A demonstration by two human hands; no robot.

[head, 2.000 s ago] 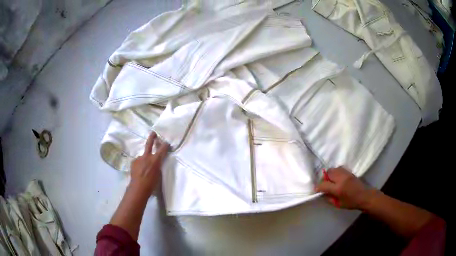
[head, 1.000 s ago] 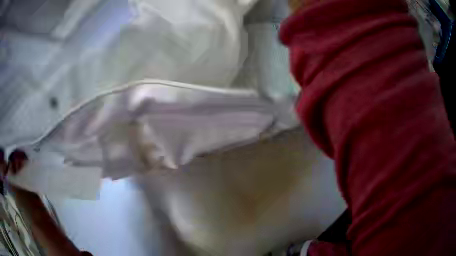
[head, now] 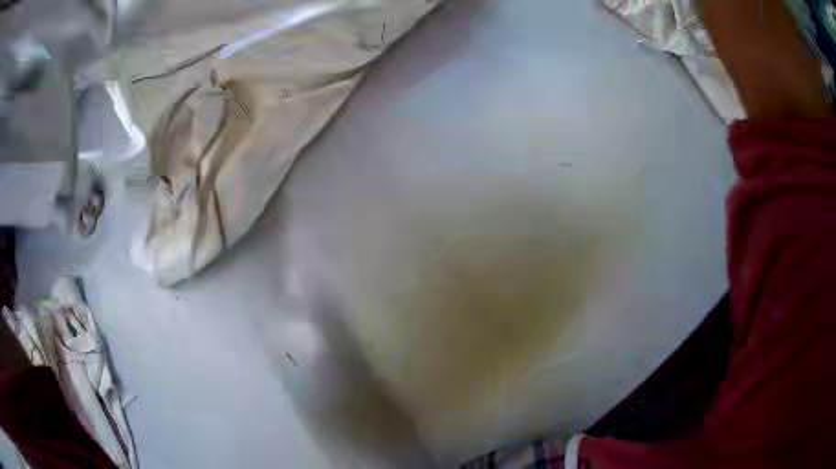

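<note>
A white garment point(head: 275, 110) lies crumpled at the upper left of the table, with thin dark stitch lines and a folded, wrinkled end pointing down. Part of it toward the left is blurred. My right forearm, in a maroon sleeve, reaches up the right side, and my right hand is cut off by the top edge. My left sleeve shows at the lower left edge, and my left hand is out of the picture. I cannot see what either hand holds. No red pen or card can be made out.
Small scissors point(head: 90, 209) lie at the left. A pile of cream pieces point(head: 81, 357) is at the lower left. More white cloth point(head: 669, 32) lies at the upper right, partly behind my right arm. The pale table point(head: 550, 229) has a curved edge at the lower right. A few thread ends lie on it.
The garment has moved from the middle of the table to the upper left. My right arm has swung to the right side. Both hands have left the picture.
</note>
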